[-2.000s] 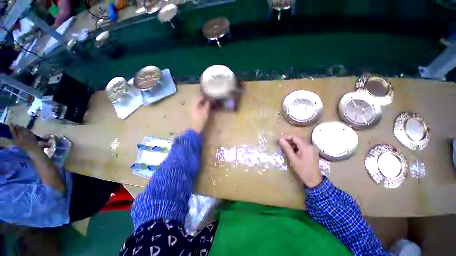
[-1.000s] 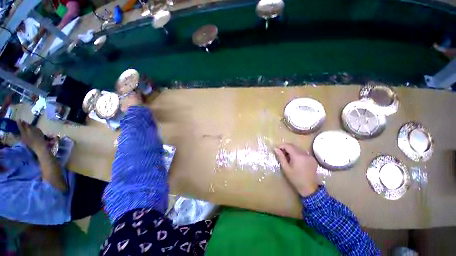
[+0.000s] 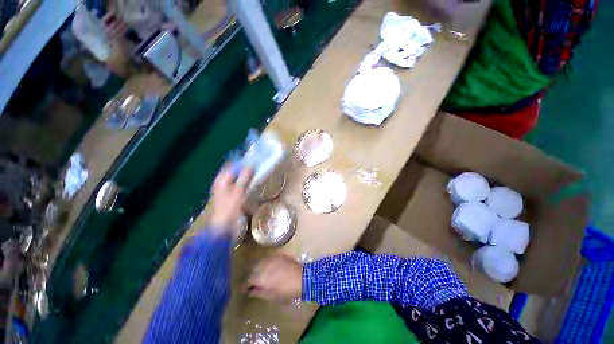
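Note:
My left hand (image 3: 229, 198) is blurred, over the bench's conveyor side, its fingers on a blurred white and pale blue pad (image 3: 264, 158). The pad is above a shiny metal disc (image 3: 273, 187) and partly hides it. A round metal disc (image 3: 273, 223) lies between my hands, and another shows partly beside my left wrist. Two rimmed plates (image 3: 314, 147) (image 3: 324, 191) lie flat farther along the bench. My right hand (image 3: 277, 277) is low over the bench near the discs, blurred, with nothing visible in it.
A white stack (image 3: 371, 96) and a crumpled white heap (image 3: 406, 40) are at the bench's far end. An open carton (image 3: 431, 181) with several white bundles (image 3: 474, 222) stands at right, beside a blue crate (image 3: 596, 295). A person in a green apron is beyond. The green conveyor runs left.
The view has swung right, to the carton and the bench's far end. My left hand has moved from the discs at the left to the pad near the rimmed plates.

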